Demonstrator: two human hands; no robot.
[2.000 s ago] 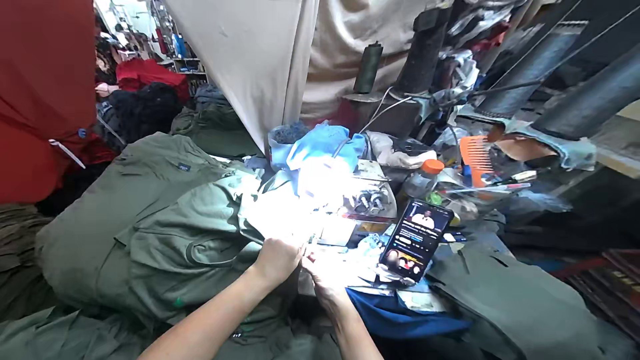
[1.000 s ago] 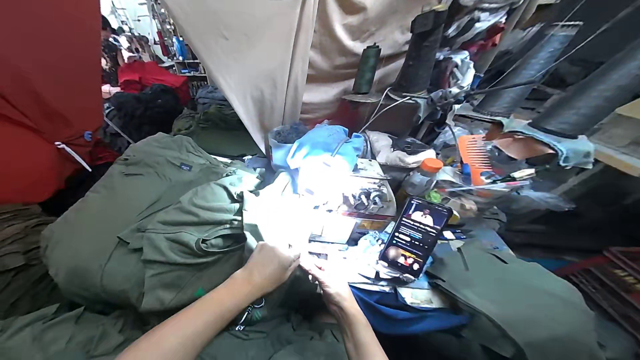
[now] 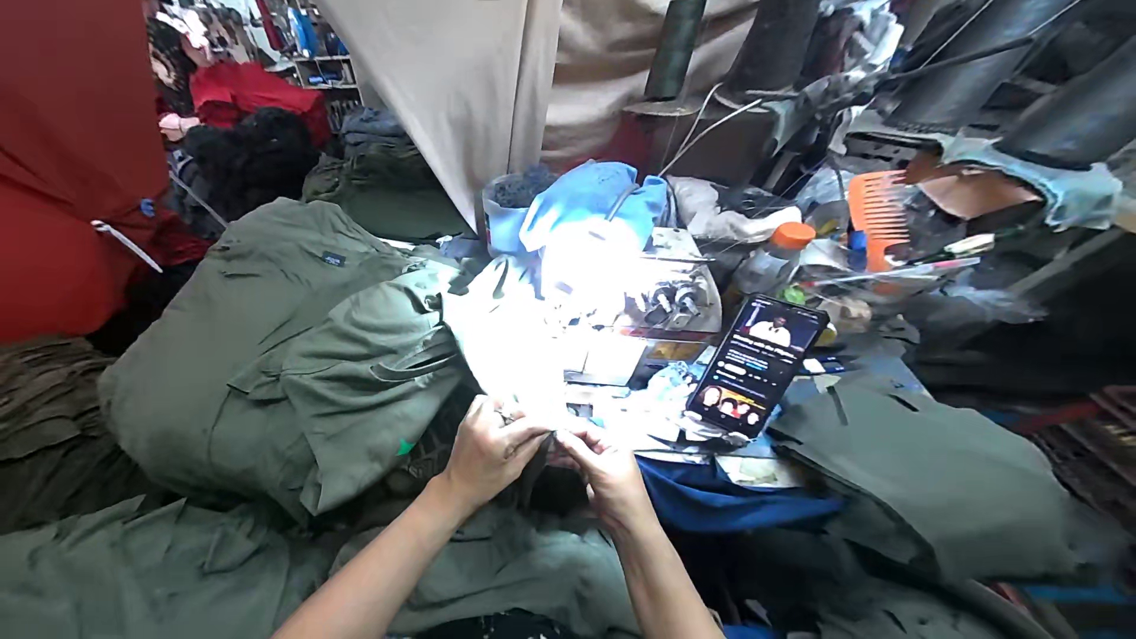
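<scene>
My left hand [image 3: 493,448] and my right hand [image 3: 603,466] meet at the fingertips in front of the sewing machine [image 3: 679,293]. Thumb and forefinger of the left are pinched on the edge of an olive-green garment [image 3: 364,373], which looks washed out under the bright lamp light. Fingertips of the right are also pinched together, close against the left; what lies between them is too small and glaring to tell. The garment runs from the hands up and left onto a bulky heap. Glare hides the needle area of the machine.
A smartphone [image 3: 759,366] leans upright right of the machine. Behind it are a bottle with an orange cap [image 3: 792,236], an orange comb [image 3: 877,217] and a blue cloth [image 3: 590,200]. Large thread cones [image 3: 768,44] stand at the back. Olive cloth [image 3: 941,470] lies at the right.
My hands stay close together at nearly the same place by the machine. The left forearm has shifted slightly between frames.
</scene>
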